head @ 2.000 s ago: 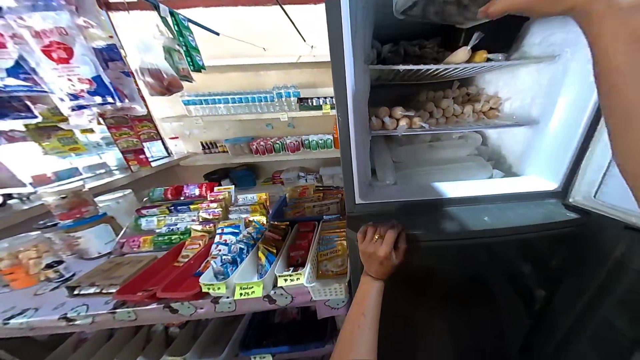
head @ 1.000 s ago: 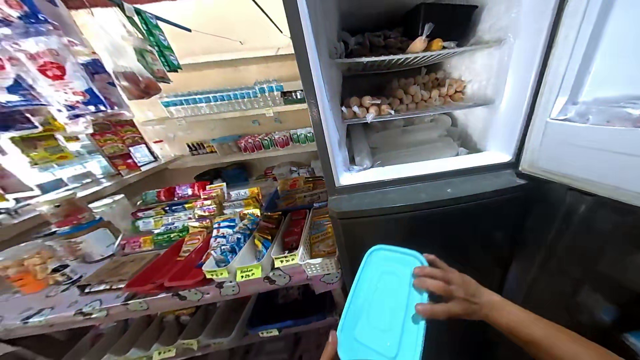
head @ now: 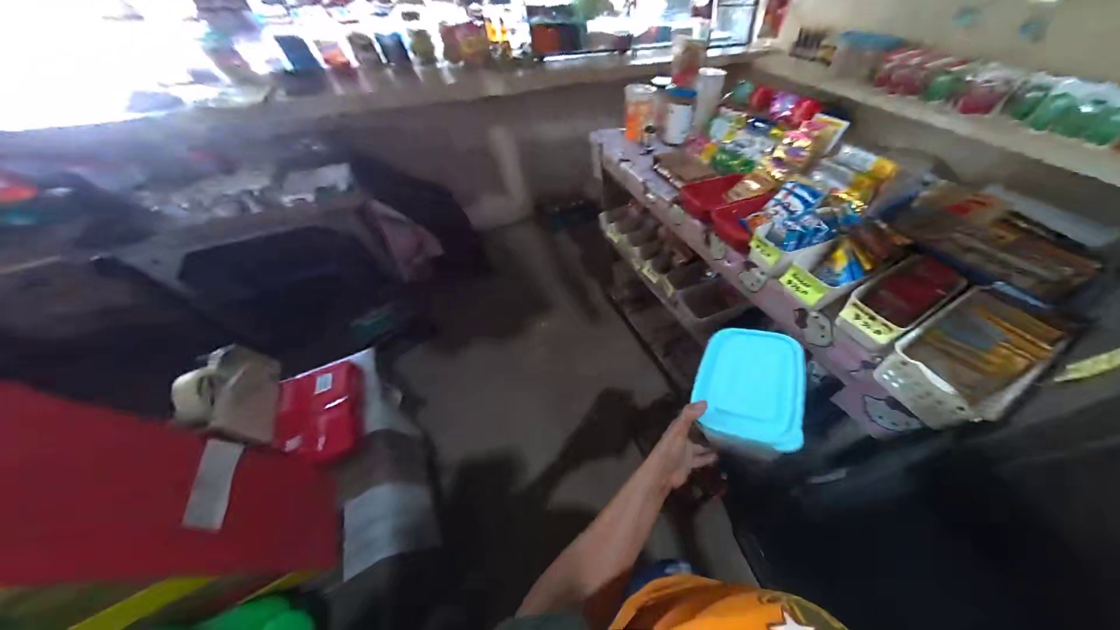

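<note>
My left hand grips the lower left edge of a plastic container with a light blue lid, its thumb at the lid's edge. The container is held in the air with its lid up, beside the front edge of the goods table. Its contents are hidden. My right hand is not visible.
At the right, a table with a patterned cover bears white baskets and red trays of packaged goods. Bins line the shelf below. A red package lies at the left, near a large red surface.
The view has swung far left, away from the open freezer. Two seconds ago my left hand rested at the freezer's edge; one second ago my right hand was at the container, and it is now out of view.
</note>
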